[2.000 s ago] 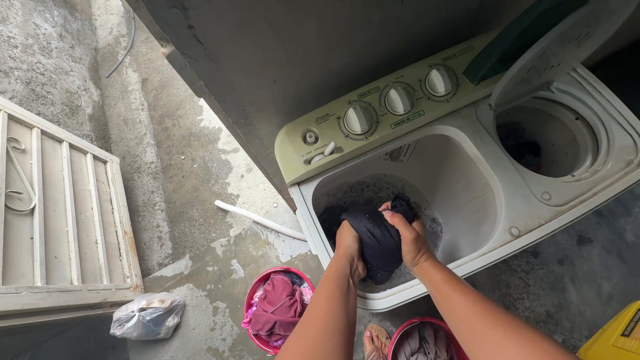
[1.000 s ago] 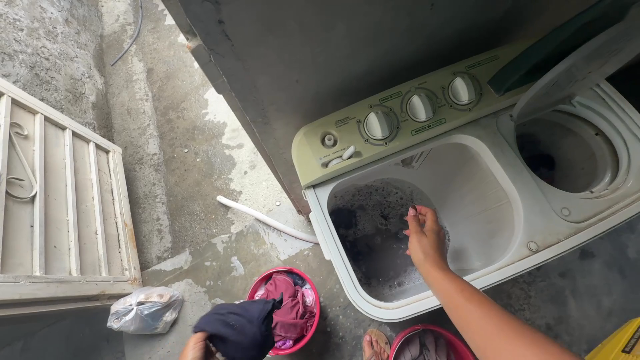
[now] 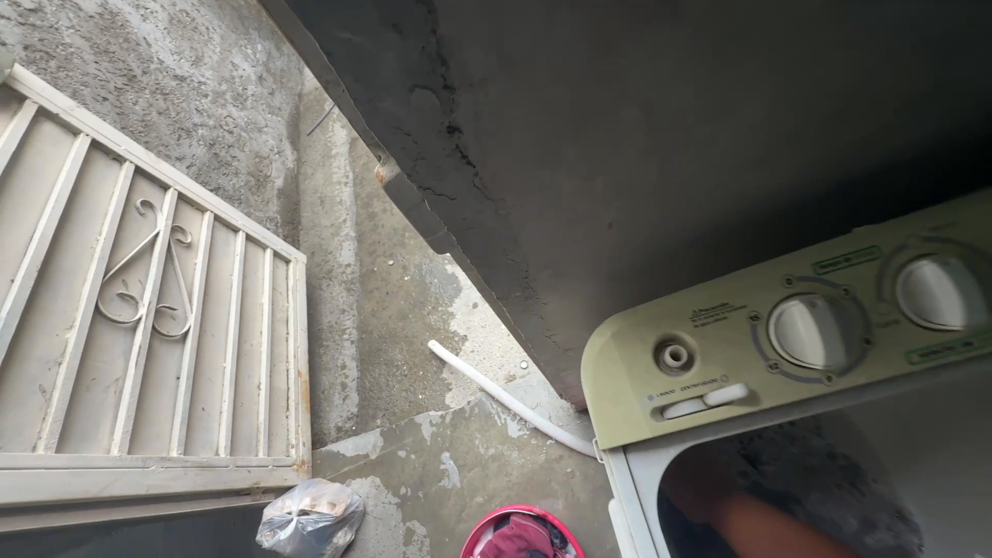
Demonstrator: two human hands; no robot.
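At the lower right stands a twin-tub washing machine with a green-beige control panel (image 3: 628, 372) and white dials. My right hand (image 3: 701, 492), dark and blurred, is down inside its wash tub (image 3: 945, 434), beside murky water with foam (image 3: 821, 473); its fingers and anything in them cannot be made out. My left hand is out of view. Left of the machine, a pink bucket (image 3: 508, 511) at the bottom edge holds maroon cloth (image 3: 519, 539).
A white hose (image 3: 504, 397) runs over the wet concrete floor (image 3: 434, 465) to the machine. A cream metal gate (image 3: 155, 310) stands at the left, with a tied plastic bag (image 3: 314, 515) near its lower corner. A dark cracked wall (image 3: 542, 155) rises behind the machine.
My right hand, above the tub one second ago, is now down in it. My left hand, which held dark cloth near the pink bucket, has left the view. The view has shifted left and up.
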